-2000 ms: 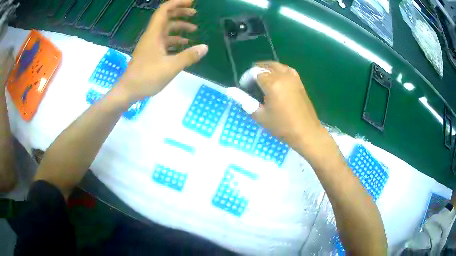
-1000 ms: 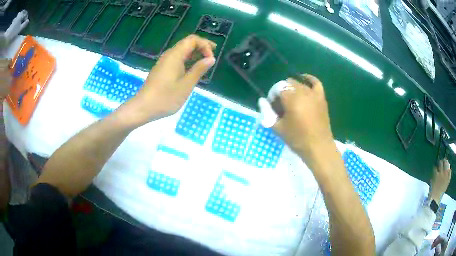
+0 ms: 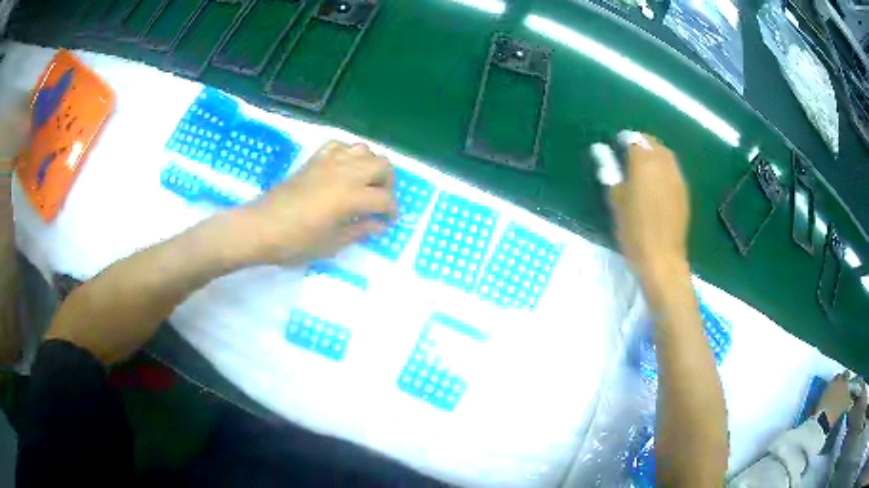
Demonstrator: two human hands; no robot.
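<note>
My left hand (image 3: 348, 200) is over the leftmost of three dotted blue sheets (image 3: 455, 240) lying side by side. Its fingers are curled down, and its fingertips are partly hidden, so I cannot tell if they pinch a small piece. My right hand (image 3: 651, 195), slightly blurred, is above the green belt, with white finger cots on two fingertips that are apart. I see no frame in it. A black phone frame (image 3: 510, 105) lies on the belt between my hands, its camera block at the far end.
More black frames lie on the green belt (image 3: 429, 105), left (image 3: 319, 57) and right (image 3: 751, 203). Partly emptied blue sheets (image 3: 317, 334) lie on the white covering (image 3: 519, 381). An orange tray (image 3: 65, 138) is far left. Clear plastic (image 3: 600, 419) lies right. Another person's hands (image 3: 843, 396) show at the right edge.
The frame my right hand held a second ago is out of it, and that hand has moved right. My left hand has come down from over the belt onto the blue sheet.
</note>
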